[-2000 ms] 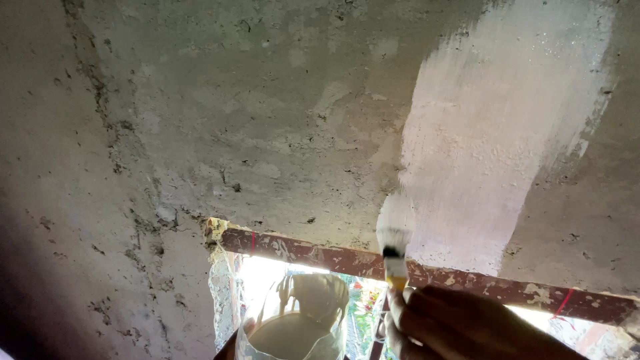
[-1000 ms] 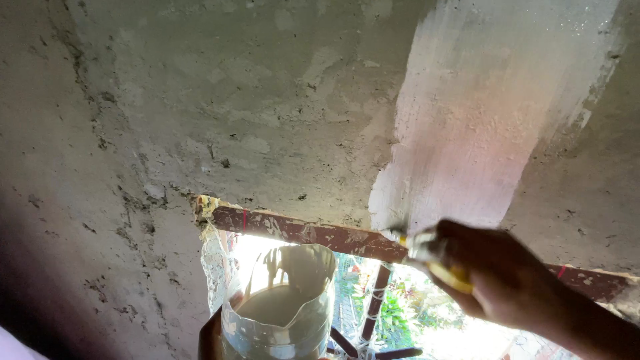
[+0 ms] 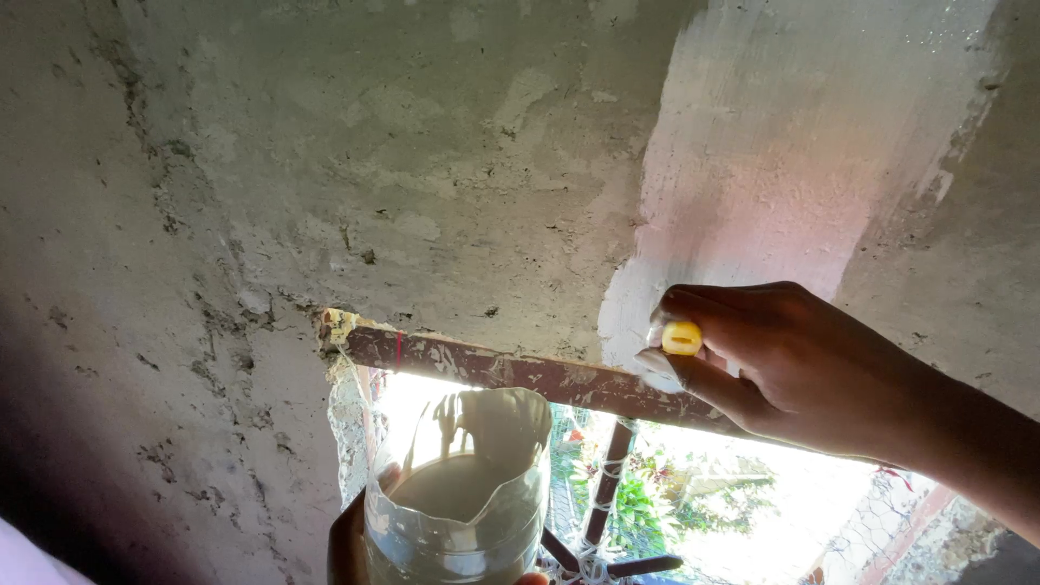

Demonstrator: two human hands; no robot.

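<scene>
My right hand point(image 3: 756, 366) grips a paintbrush by its yellow handle point(image 3: 682, 338), whose end faces the camera; the bristles are mostly hidden behind the fingers, by the lower edge of the wall. A wide strip of fresh pale paint point(image 3: 756, 162) runs up the rough grey plaster wall point(image 3: 447, 179) above the hand. Low in view, my left hand point(image 3: 348, 540) is wrapped around a cut translucent plastic container point(image 3: 455, 528) that holds whitish paint point(image 3: 447, 486). Paint drips coat the container's inner side.
A brown, paint-spotted window frame bar point(image 3: 520, 375) crosses below the wall. Beneath it is a bright opening with wire mesh point(image 3: 873, 520), brown metal bars point(image 3: 609, 479) tied with white strands, and green plants point(image 3: 642, 512) beyond. Crumbling plaster point(image 3: 348, 431) edges the opening's left side.
Two seconds ago the brush bristles showed against the wall above the frame; now the handle end points at the camera. My right hand has moved up over the painted strip's lower end.
</scene>
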